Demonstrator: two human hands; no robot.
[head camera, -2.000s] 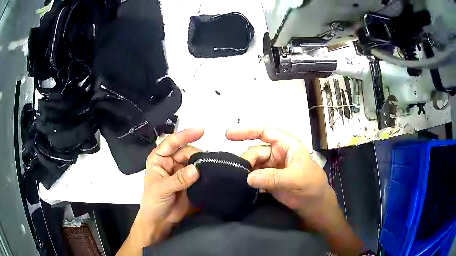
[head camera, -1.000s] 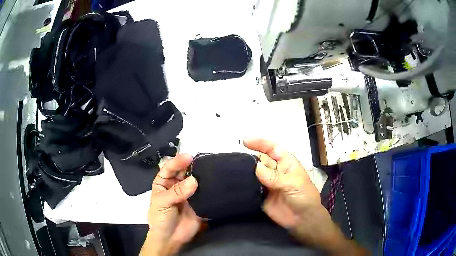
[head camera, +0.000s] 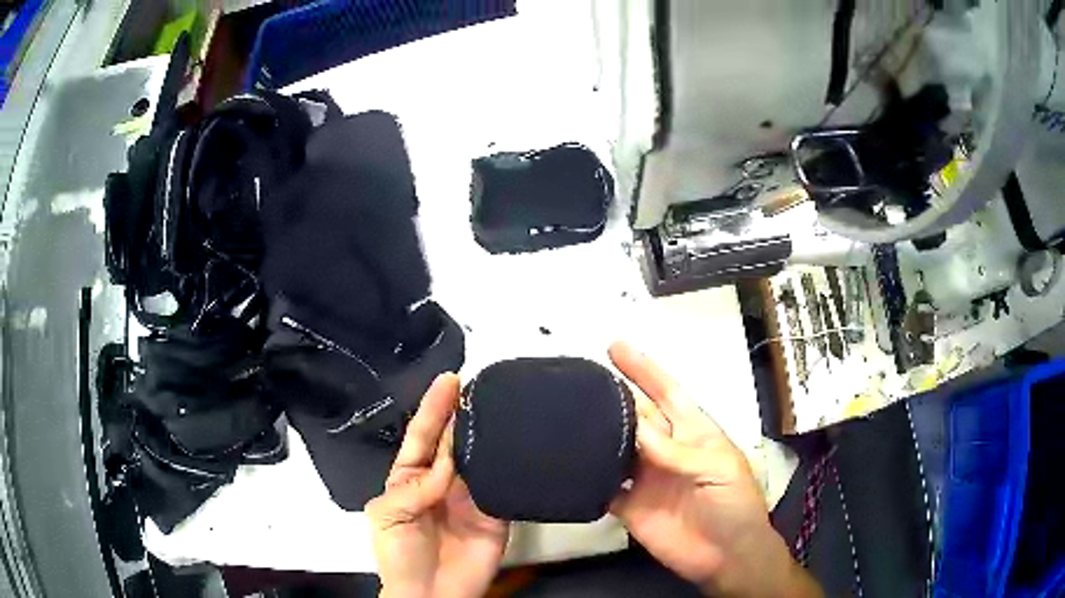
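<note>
A black pouch body (head camera: 545, 439) with rounded corners is held up in front of me, with pale dashed stitching down its left and right sides. My left hand (head camera: 434, 496) holds its left edge. My right hand (head camera: 691, 479) holds its right edge, with the index finger raised off it. The fingertips behind the pouch are hidden. A second black pouch (head camera: 541, 197) lies on the white tabletop (head camera: 502, 292) behind it, with a pale seam line on its rim.
A tangled black sewn pile (head camera: 204, 386) and flat black panels (head camera: 350, 222) lie left. The sewing machine's cylinder arm (head camera: 715, 262) projects at right, beside a tray of slim metal tools (head camera: 827, 327). Blue bins stand at the back (head camera: 374, 37) and lower right (head camera: 993, 491).
The held pouch has turned: the stitching across its top edge has given way to a plain face with seams at both sides. The view has shifted, so the table things appear lower in the picture.
</note>
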